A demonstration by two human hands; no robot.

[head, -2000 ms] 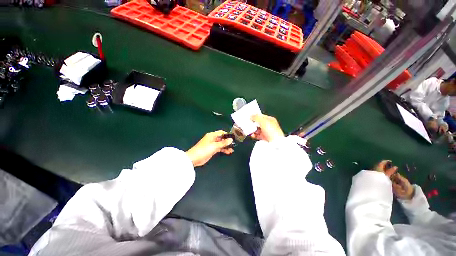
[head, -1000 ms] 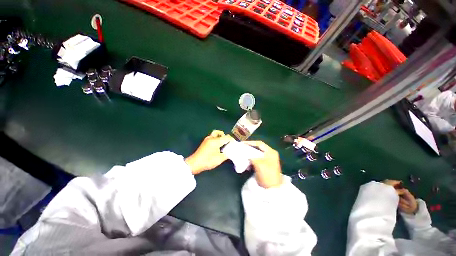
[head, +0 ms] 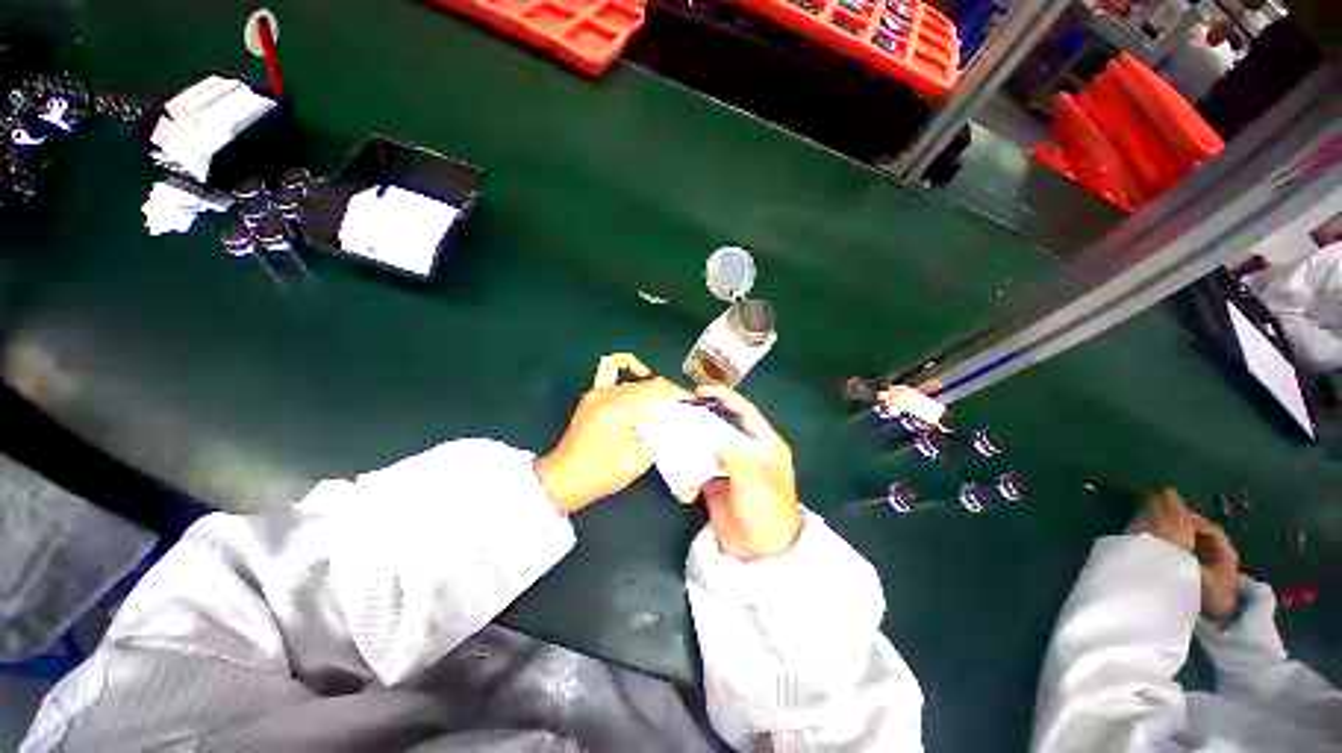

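My left hand [head: 606, 437] and my right hand [head: 758, 486] meet at the middle of the bench. My right hand holds a folded white wiping cloth [head: 686, 446] against the fingers of my left hand. A small dark part [head: 630, 375] shows at the fingertips of my left hand; most of it is hidden. The solvent bottle [head: 732, 347] stands just beyond my hands, its round flip lid [head: 730, 271] open behind the neck.
Left are a black tray [head: 468, 221] of wipes, dark-silver rounds [head: 268, 215] and a second box of wipes [head: 221, 128]. Right are more rounds [head: 973, 497] near the metal post [head: 1096, 311] and a coworker's hands [head: 1195, 547]. Red trays [head: 567, 27] lie beyond.
My right hand has brought the cloth from beside the bottle down to my left hand, uncovering the bottle. The hands now sit closer together. The camera view has shifted.
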